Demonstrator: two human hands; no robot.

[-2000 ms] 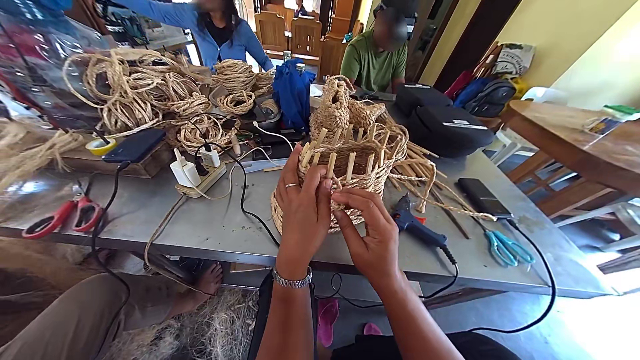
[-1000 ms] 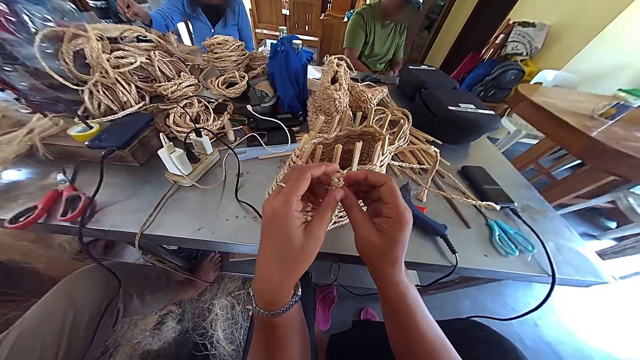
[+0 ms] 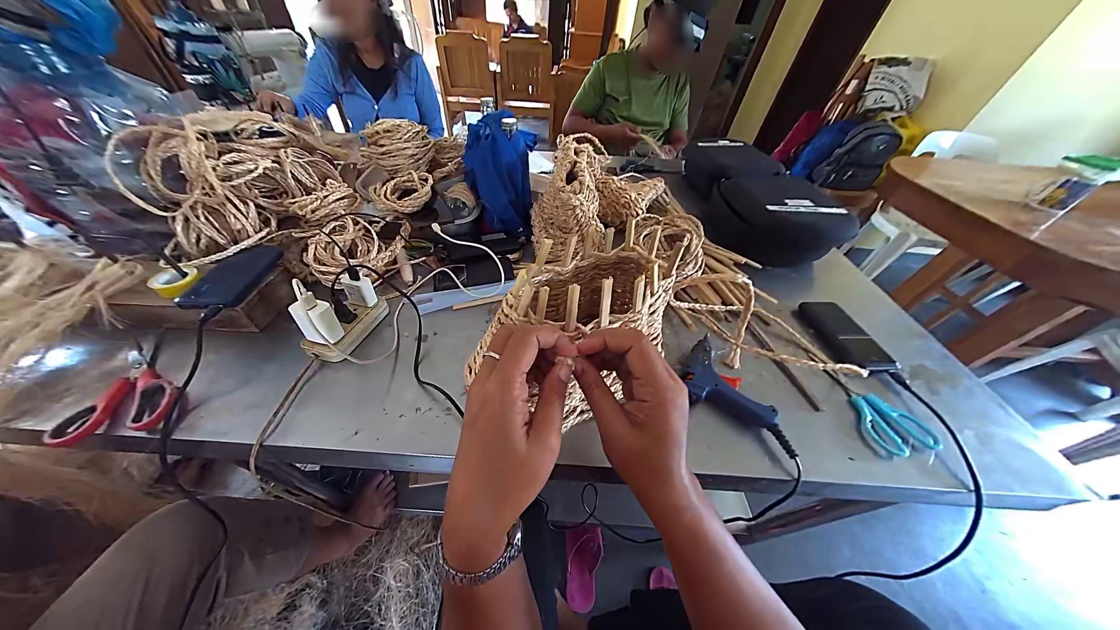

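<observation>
A basket woven of braided fibre rope (image 3: 497,337), with upright wooden stakes (image 3: 572,306) around its rim, stands at the near edge of the metal table. My left hand (image 3: 516,402), with a ring and a metal watch band at the wrist, pinches a small bit of fibre strand at the basket's near side. My right hand (image 3: 634,398) pinches the same bit, fingertips almost touching the left ones. The fingers hide most of the strand. A braided rope (image 3: 774,354) trails to the right of the basket. A dark blue glue gun (image 3: 726,391) lies right of my right hand.
Left on the table (image 3: 411,433) are red-handled scissors (image 3: 114,407), a power strip (image 3: 350,332), a phone (image 3: 229,276) and rope coils (image 3: 219,184). Teal-handled scissors (image 3: 888,426), a black power bank or phone (image 3: 844,335) and black cases (image 3: 783,219) are at right. Two people (image 3: 372,79) (image 3: 634,96) sit opposite.
Both hands stay at the basket's near rim. Since one second ago their pinched fingertips have drawn in close over the strand, and the left hand's fingers have straightened somewhat.
</observation>
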